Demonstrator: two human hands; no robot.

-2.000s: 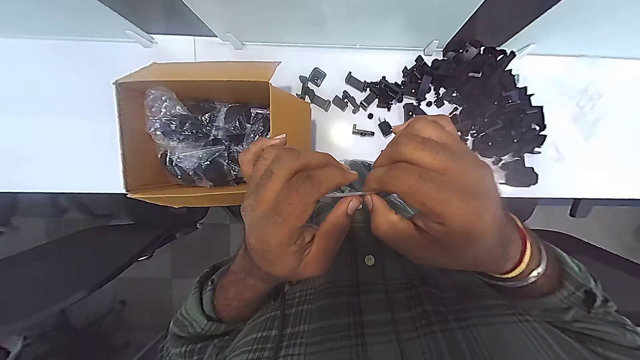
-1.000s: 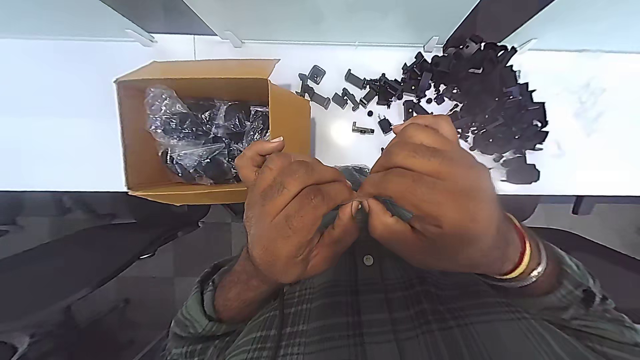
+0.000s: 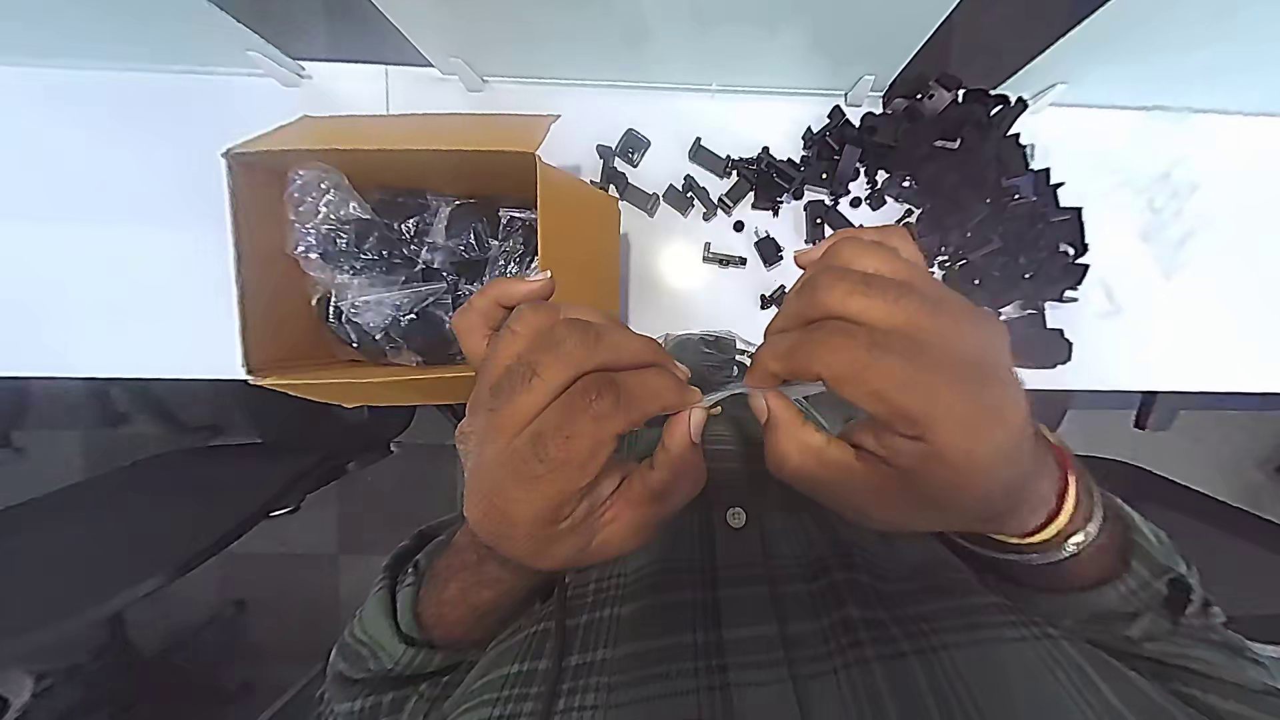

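Observation:
My left hand [image 3: 580, 430] and my right hand [image 3: 890, 380] pinch the top edge of a clear plastic bag [image 3: 710, 350] between thumbs and fingers, close together at the table's front edge. Dark parts show inside the bag, which my fingers partly hide. An open cardboard box [image 3: 582, 250] stands beyond my left hand, with clear bags of black parts [image 3: 420, 270] in it. Beyond my right hand lies a large heap of black plastic parts [image 3: 970, 190].
Smaller black parts [image 3: 765, 180] are scattered between the box and the heap. A small dark bracket-like piece [image 3: 723, 257] lies apart, beside a small black part [image 3: 768, 248]. Glass partitions [image 3: 660, 40] stand along the back of the white table [image 3: 120, 220].
My fingertips have shifted along the bag's edge, and a strip of it shows between them now; one second ago they were closer together and covered it.

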